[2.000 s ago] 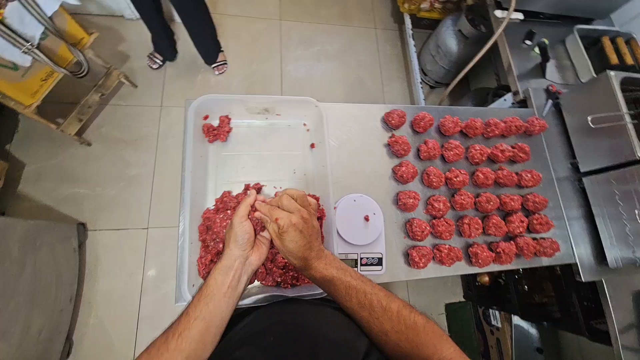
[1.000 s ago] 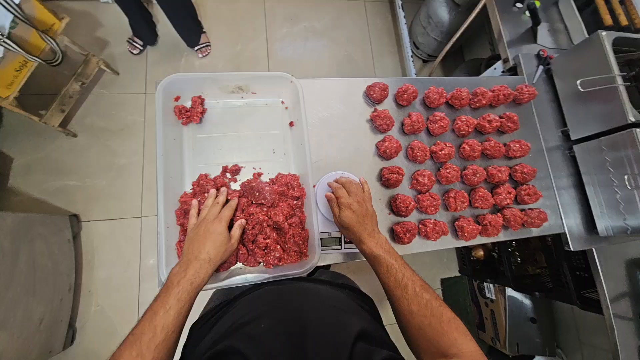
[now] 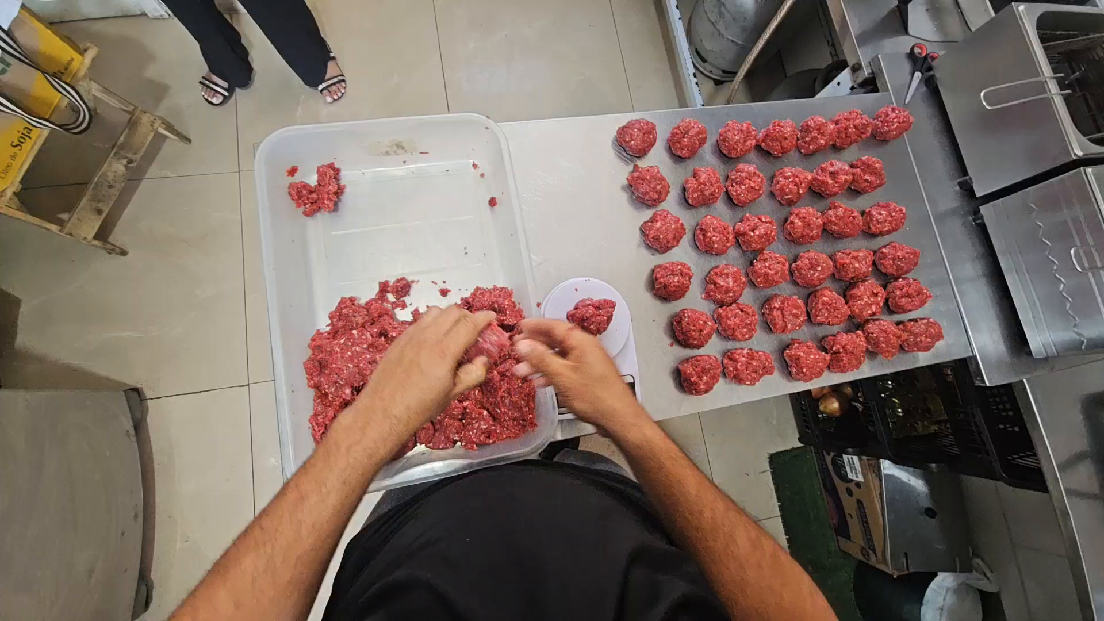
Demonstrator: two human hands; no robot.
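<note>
My left hand (image 3: 431, 358) holds a small lump of ground meat (image 3: 490, 343) above the mound of ground meat (image 3: 354, 345) in a white plastic tub (image 3: 269, 259). Close to its right, my right hand (image 3: 573, 362) has its fingers apart and slightly curled, between the tub and a white digital kitchen scale (image 3: 561, 297). One portion of ground meat (image 3: 592, 316) sits on the round plate of the scale, whose display is partly hidden by my right hand. Rows of ground meat balls (image 3: 756, 231) lie on the metal worktop to the right. A small clump of meat (image 3: 317, 190) lies at the tub's upper left.
Metal fryers (image 3: 992, 103) and red-handled scissors (image 3: 919, 69) are at the right. Below the worktop are black crates (image 3: 923, 423) and a cardboard box (image 3: 849, 509). A person's feet (image 3: 331, 82) stand beyond the tub, near a wooden stand (image 3: 112, 177) at the left.
A portion of meat now rests on the scale, where my right hand was a second ago. My left hand has lifted off the mound with a lump, and my right hand has moved left toward it.
</note>
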